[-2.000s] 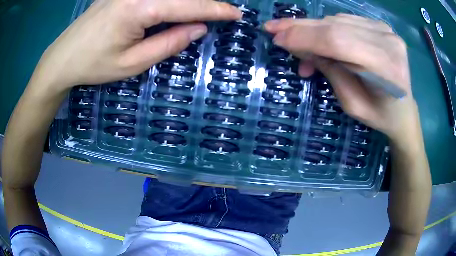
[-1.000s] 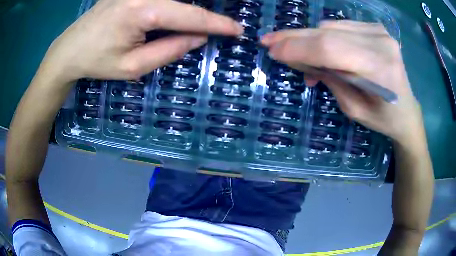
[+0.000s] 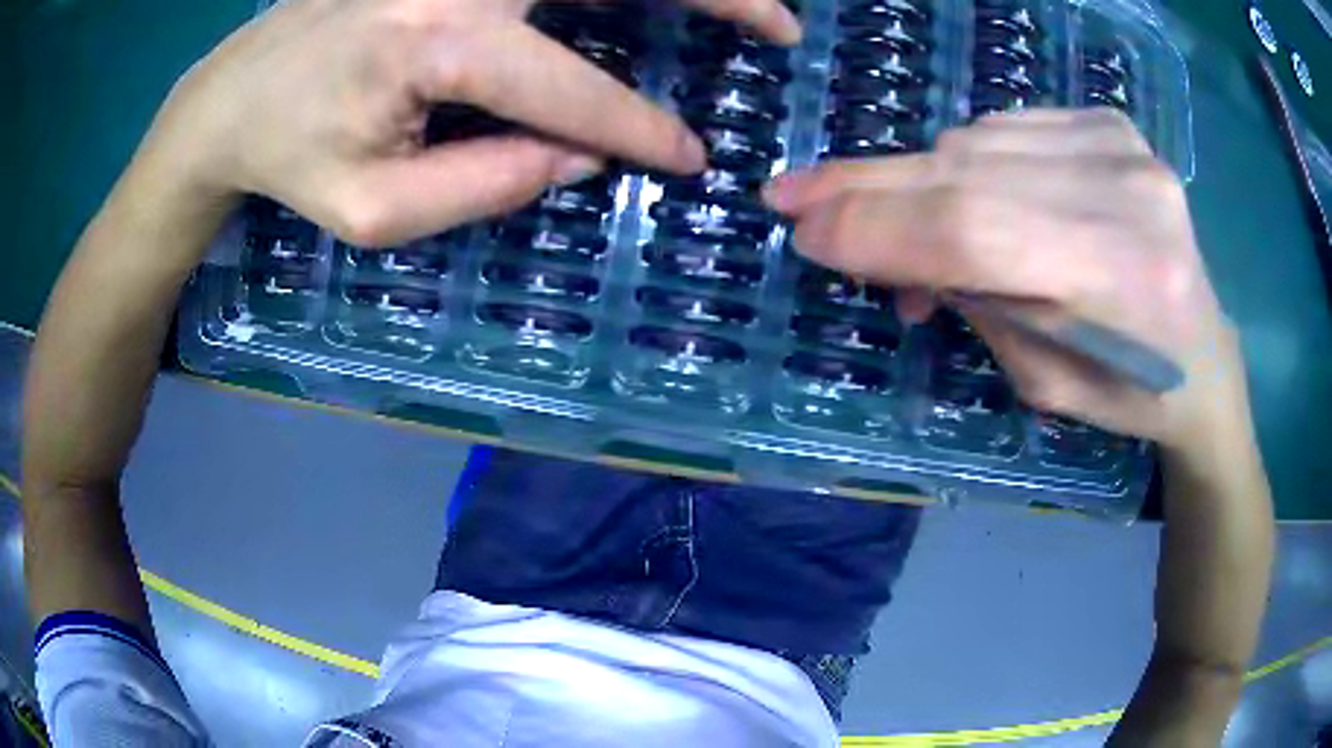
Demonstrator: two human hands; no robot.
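Observation:
The clear blister tray (image 3: 818, 447) lies in front of me, its near edge at the bench front. Black miniature speakers (image 3: 694, 306) stand on edge in its channels. My left hand (image 3: 424, 110) is over the tray's left part, fingers apart, an index fingertip at the middle channel's parts; it holds nothing that I can see. My right hand (image 3: 1008, 249) is over the right part and holds grey tweezers (image 3: 1110, 352) against the palm; their other end is hidden. Its index fingertip is beside the same channel, opposite the left one.
Pale round parts (image 3: 1302, 73) lie on the green bench (image 3: 88, 146) at the upper right. A slim dark tool (image 3: 1297, 139) lies beside them, cut by the frame edge. Below the bench are my lap and a grey floor with a yellow line.
Both hands have moved down the middle channel, towards the tray's near edge. More of the tray's far part shows. The tweezers remain in my right hand.

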